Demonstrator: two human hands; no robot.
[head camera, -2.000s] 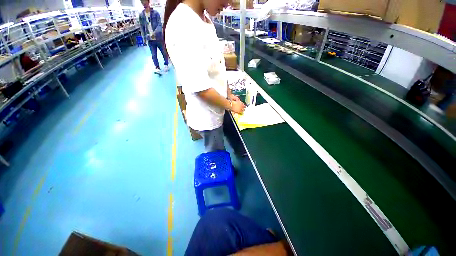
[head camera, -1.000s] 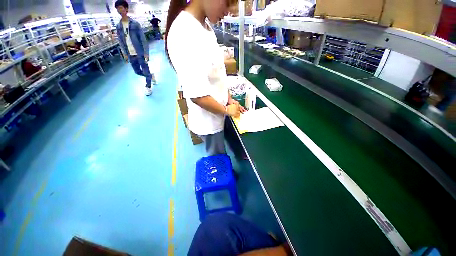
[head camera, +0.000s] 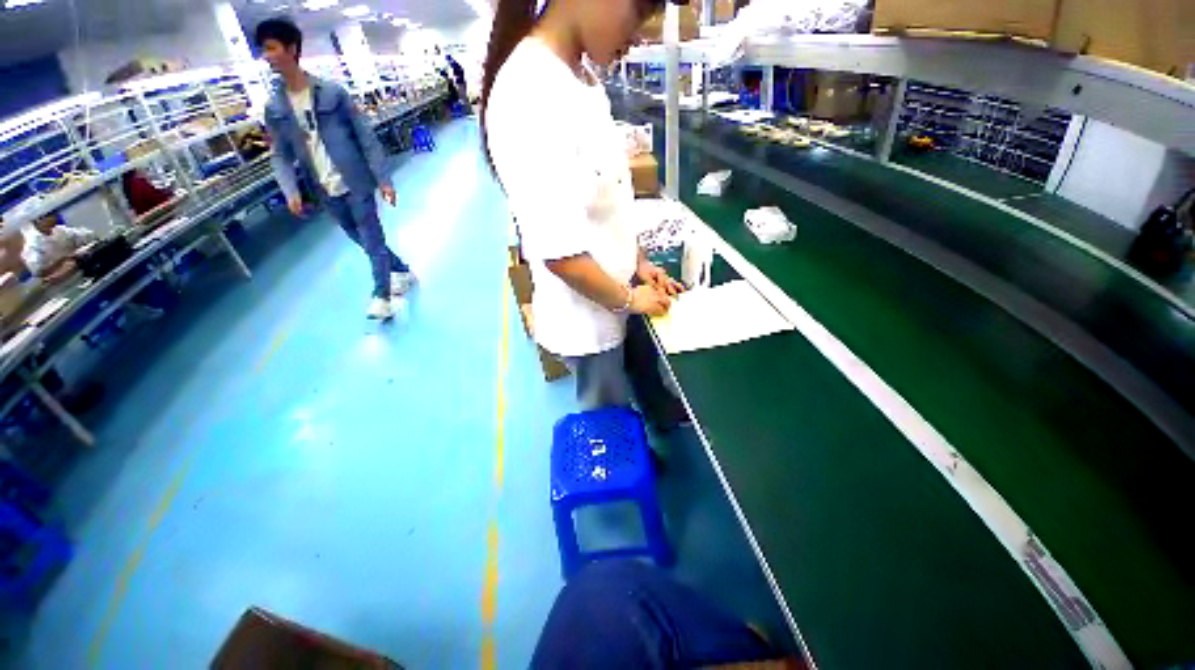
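Neither of my hands is in the picture. A sliver of my forearm shows at the bottom edge, beside my dark blue trouser leg. Nearest in front of me is the dark-green bench (head camera: 799, 458), with the pale bench edge strip (head camera: 904, 415) between it and the conveyor belt (head camera: 944, 340). White label sheets (head camera: 731, 318) lie farther along the bench, under the hands of a neighbouring worker in a white shirt. A little yellow shows by those hands.
A blue plastic stool (head camera: 603, 458) stands left of the bench. A brown carton (head camera: 295, 644) is cut off at the bottom. Two white items, one nearer (head camera: 769, 225), lie on the belt. A person in a denim jacket (head camera: 321, 138) is in the aisle. An upright post (head camera: 672, 118) rises beyond the worker.
The view has turned slightly left, shifting the scene right. The person in denim has come much closer along the aisle. Less yellow shows at the sheets. The light-blue object at the lower right has left view.
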